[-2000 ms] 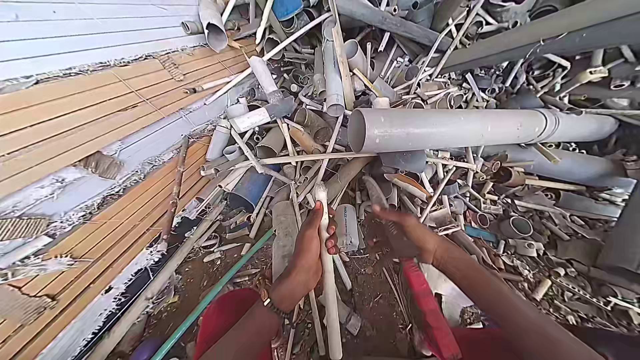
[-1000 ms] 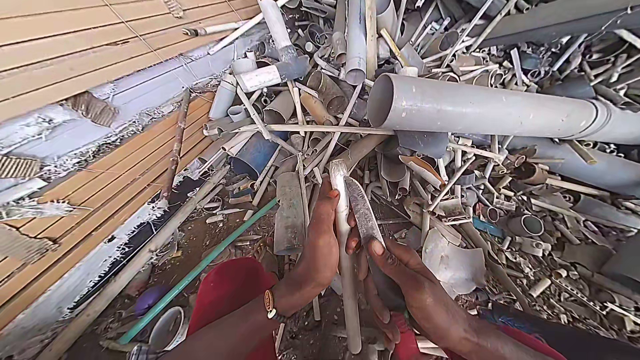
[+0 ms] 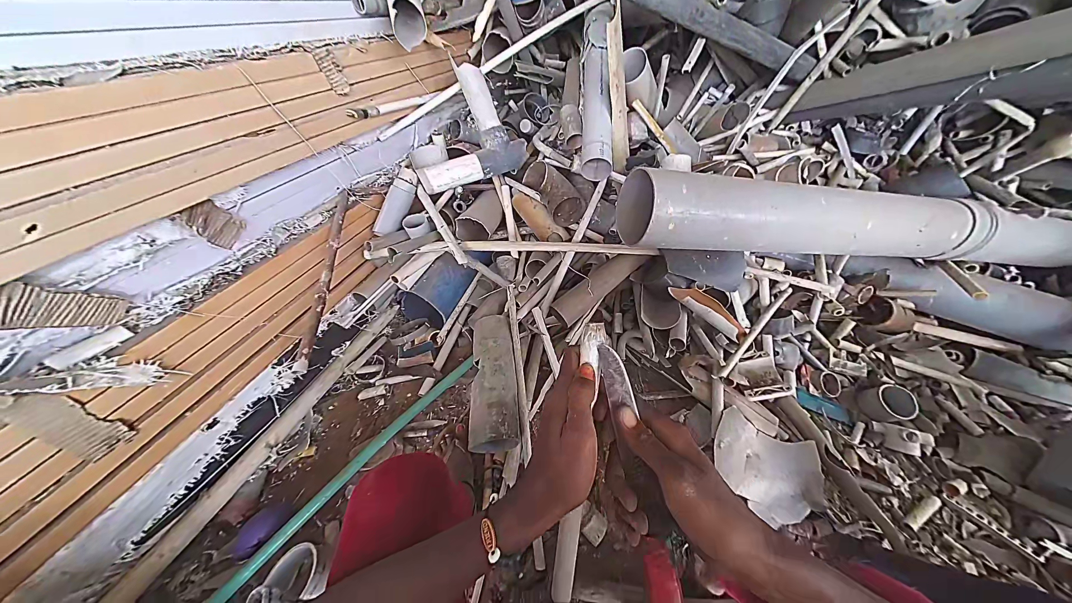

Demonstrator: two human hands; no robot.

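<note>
My left hand [image 3: 559, 448] is closed around a narrow whitish plastic pipe [image 3: 568, 544], whose top end shows just above the fingers and whose lower part slants down toward me. My right hand [image 3: 682, 469] grips a knife [image 3: 618, 381] with a wide grey blade, its thumb pressed on the blade. The blade lies along the right side of the pipe's upper end, close to the left thumb. The knife's handle is hidden by the right hand.
A large grey pipe [image 3: 787, 213] lies across the heap of pipe scraps at right. Ribbed orange-tan panels [image 3: 151, 151] lie at left. A green rod [image 3: 360, 469] slants beside my left arm, near a grey half-crushed pipe piece [image 3: 494, 385].
Two seconds ago the knife was apart from the pipe, at its right; my right hand has since brought it against the pipe. My left hand still holds the pipe.
</note>
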